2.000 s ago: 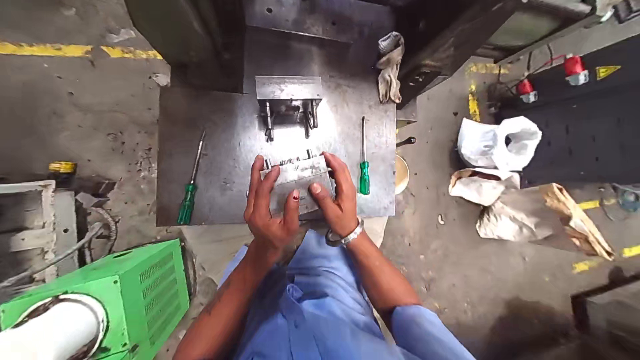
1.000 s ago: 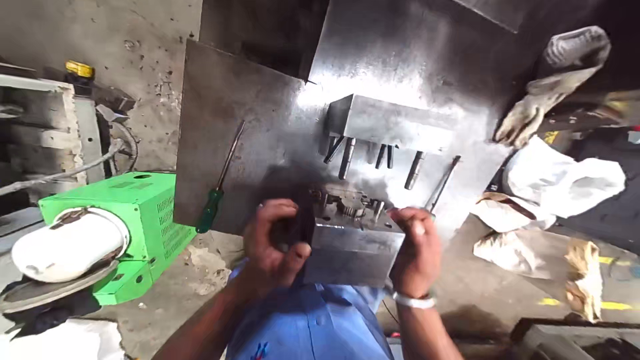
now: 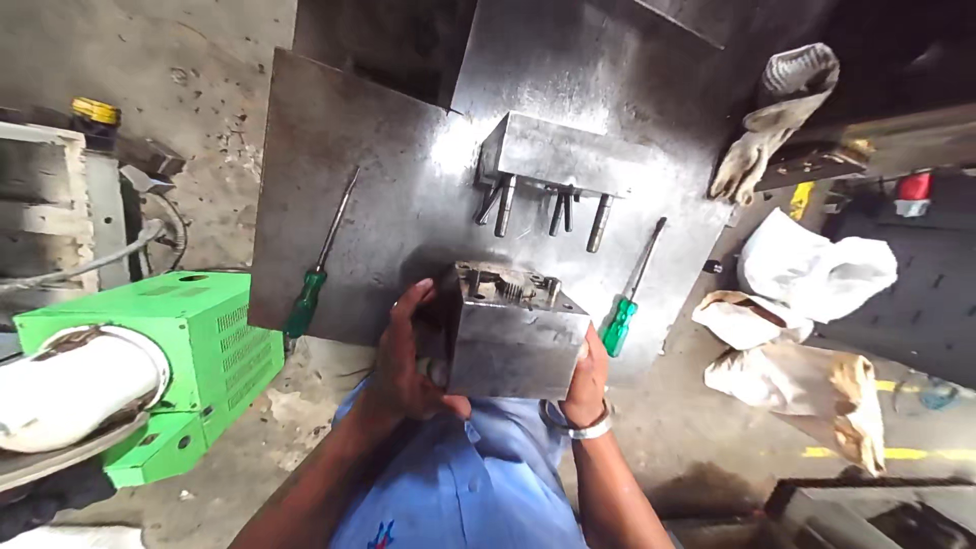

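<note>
A steel mold half (image 3: pixel 522 343) stands at the near edge of the metal table, its face with pins and a toothed cavity turned up and away from me. My left hand (image 3: pixel 412 362) is at its left side, fingers apart; whether it grips the block is hard to tell. Against the block's right side lies my right hand (image 3: pixel 587 377), its fingers partly hidden. Beyond it sits the other steel mold half (image 3: pixel 564 156), with guide pillars and thinner pins pointing toward me. A green-handled screwdriver (image 3: pixel 307 301) lies at the left, another green-handled screwdriver (image 3: pixel 620 324) at the right.
The metal table (image 3: pixel 343 114) carries a knitted work glove (image 3: pixel 778 114) at its far right. A green machine housing (image 3: pixel 175 328) with a white cylinder stands beside its left edge. White and brown bags (image 3: pixel 808 267) lie on the floor to the right.
Two seconds ago both hands lay on top of the near block; now they are at its sides. The block's face with pins has turned upward. The view has come closer.
</note>
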